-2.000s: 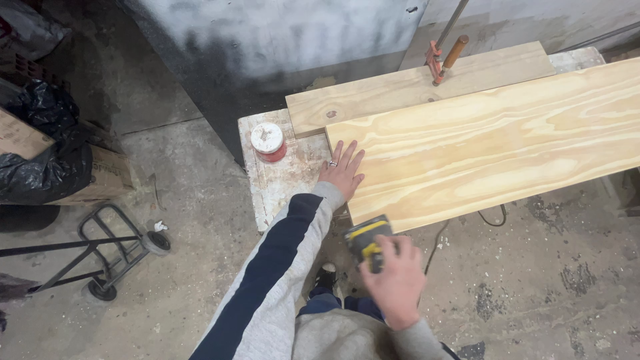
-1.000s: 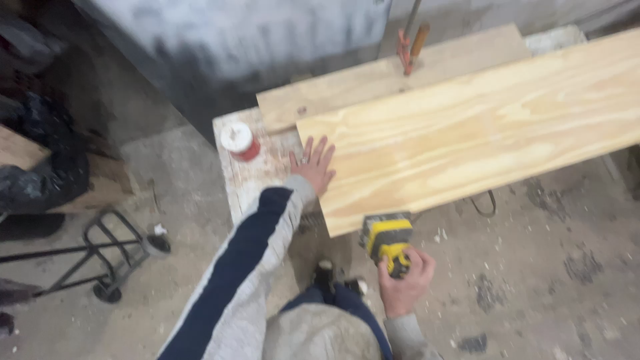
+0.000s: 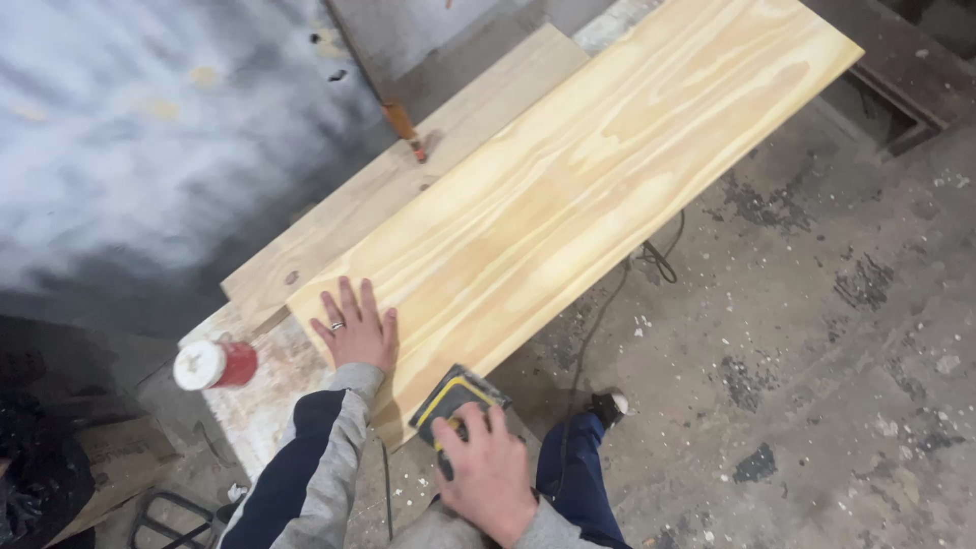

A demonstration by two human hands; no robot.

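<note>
A long pale pine board (image 3: 549, 198) lies on a paint-marked bench. Flat on its near left end rests my left hand (image 3: 361, 328), fingers spread, a ring on one finger. My right hand (image 3: 488, 465) grips a black and yellow power sander (image 3: 461, 400) at the board's near edge, beside the end corner. The sander's pad side is hidden, so full contact with the edge cannot be told. Behind the pine board runs a greyer wooden board (image 3: 488, 99), with an orange-handled clamp (image 3: 402, 130) on it.
A red and white container (image 3: 216, 364) stands on the bench top (image 3: 267, 389) at the left. A dark cord (image 3: 587, 343) hangs down near my leg. A hand truck frame (image 3: 171, 518), a cardboard box (image 3: 122, 465) and a black plastic bag (image 3: 42, 465) are at the lower left.
The view has turned markedly, so the board now slants more steeply. My left hand stays on the board's end. My right hand still holds the sander near the board's near edge.
</note>
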